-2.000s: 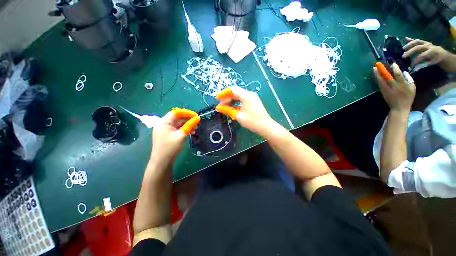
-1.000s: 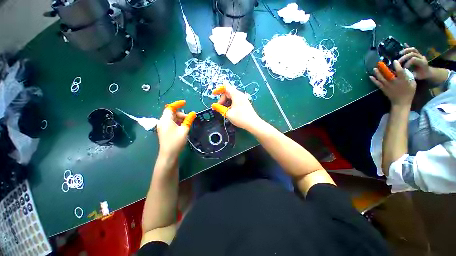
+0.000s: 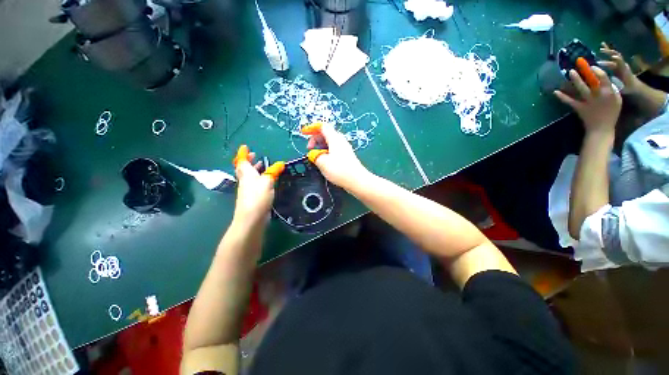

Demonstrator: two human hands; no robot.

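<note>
A black housing shell (image 3: 295, 199) lies on the green bench in front of me, with a white ring (image 3: 312, 203) around its hole and a thin white gasket line along its rim. My left hand (image 3: 257, 179), with orange finger cots, is at the shell's upper left edge, thumb near the rim. My right hand (image 3: 331, 155), also with orange cots, is at the upper right edge. The fingertips are small and partly hidden, so I cannot tell whether either hand grips the gasket or the shell. A tangled gasket pile (image 3: 304, 106) lies just beyond the shell.
A black cup (image 3: 143, 183) and a white glue bottle (image 3: 213, 179) lie left. White cards (image 3: 343, 62), another bottle (image 3: 274, 53) and a denser gasket heap (image 3: 422, 71) lie beyond. O-rings (image 3: 107, 266) are at left. Another person's hands (image 3: 598, 99) hold a black part at right.
Both hands have moved slightly along the shell's upper edge, and my left fingers are now more upright and spread. The view has shifted a little. The other person's hands have moved at their part.
</note>
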